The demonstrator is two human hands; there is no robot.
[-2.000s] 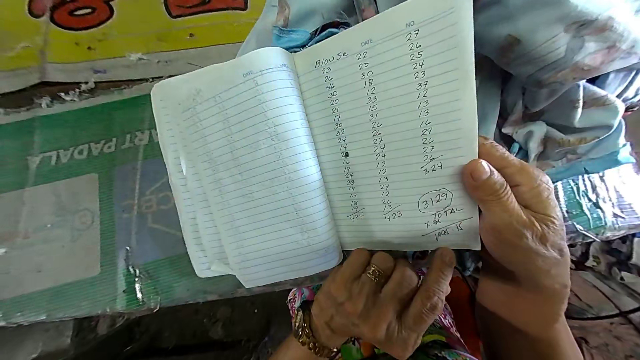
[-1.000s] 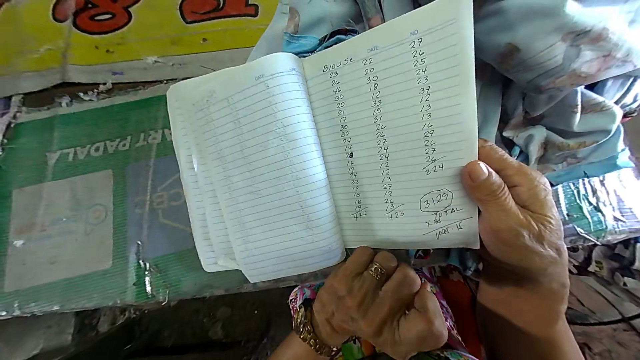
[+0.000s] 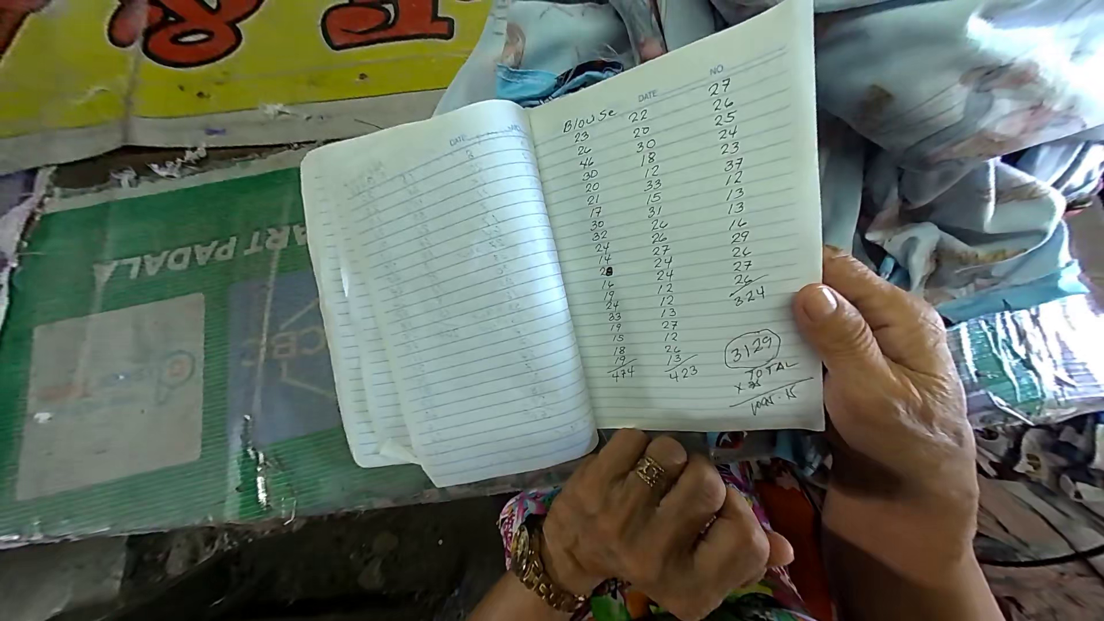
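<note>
An open ruled notebook (image 3: pixel 690 259) is tilted up in front of me, its right page covered with handwritten columns of numbers. My right hand (image 3: pixel 897 405) grips the lower right edge, thumb on the page and fingers behind it. Just below the bottom edge is my left hand (image 3: pixel 664 517), back upward, with its fingers curled in and their tips hidden. It wears a gold-coloured ring (image 3: pixel 649 471) and a gold-coloured bracelet (image 3: pixel 535 573). The left page (image 3: pixel 466 302) bulges, with loose leaves fanned under it and faint writing showing through.
A green printed plastic sheet (image 3: pixel 155 259) covers the surface at left, below a yellow banner (image 3: pixel 259 78) with red lettering. Light blue patterned fabric (image 3: pixel 931 86) is heaped behind the notebook and to the right. A dark cable (image 3: pixel 1035 562) runs at lower right.
My left hand's fingers have curled inward; two seconds ago the index finger reached toward the notebook's lower right edge. My right hand keeps its grip on the notebook.
</note>
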